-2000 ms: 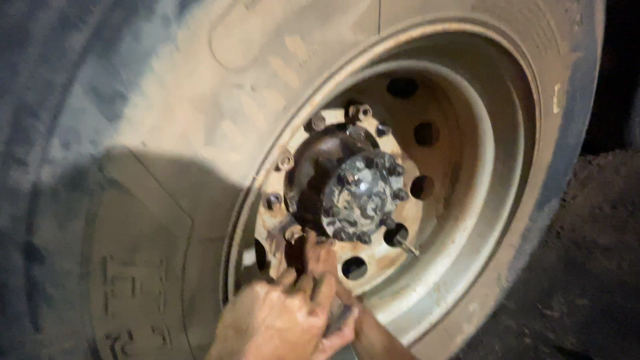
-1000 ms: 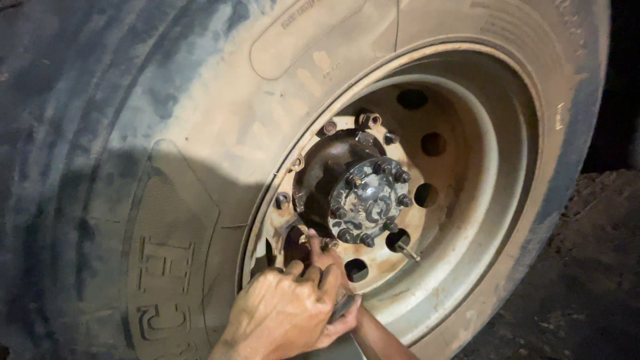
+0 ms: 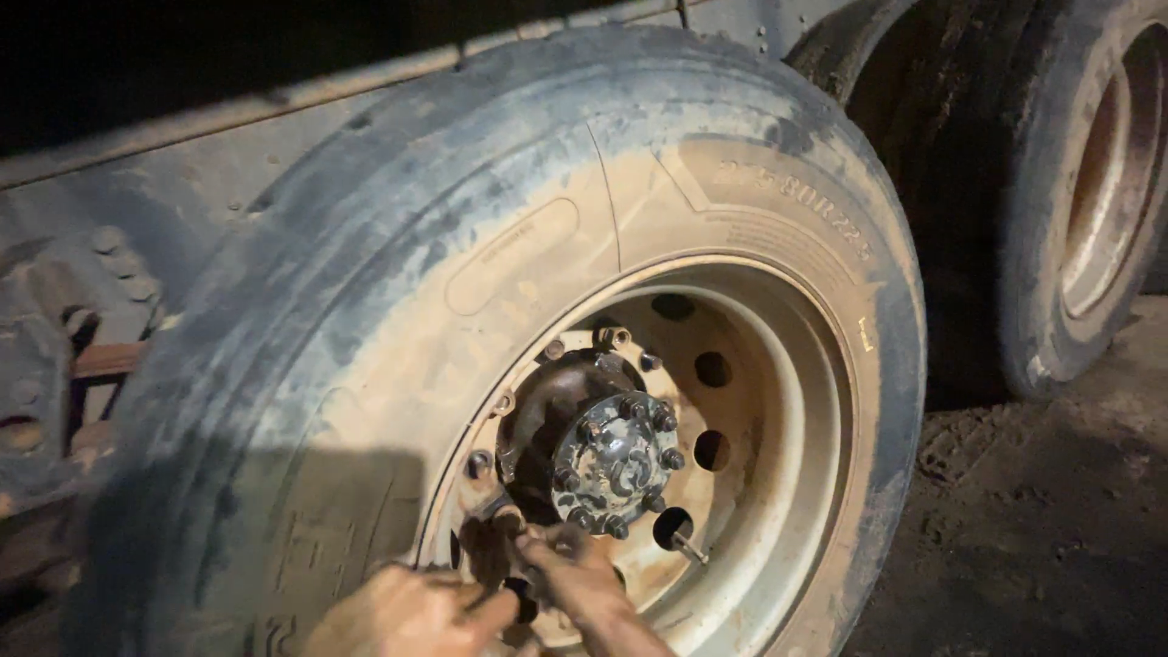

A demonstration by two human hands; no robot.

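My right hand (image 3: pixel 579 575) reaches into the lower left of a dusty steel truck wheel rim (image 3: pixel 817 538). Its fingertips are at a lug nut (image 3: pixel 506 518) on the flange and appear to grip it. Lower and to the left, my left hand (image 3: pixel 415 616) is blurred, its fingers bent near the right hand; whether it holds anything is hidden. Above both hands, the greasy wheel hub (image 3: pixel 620 461) stands out, ringed by bolts. More nuts and studs show on the flange, one being a stud (image 3: pixel 479 464) at the left. A valve stem (image 3: pixel 691 549) pokes through a rim hole.
The big mud-coated truck tire (image 3: pixel 529 237) surrounds the rim. A second wheel (image 3: pixel 1086 210) stands at the right, with dark dirt ground (image 3: pixel 1022 511) below it. Metal chassis parts (image 3: pixel 100 301) lie to the left, and a body edge (image 3: pixel 365 91) runs above the tire.
The view has widened, now showing the whole top of the tire and the second wheel. My left hand has shifted off my right hand, so more of the right hand shows.
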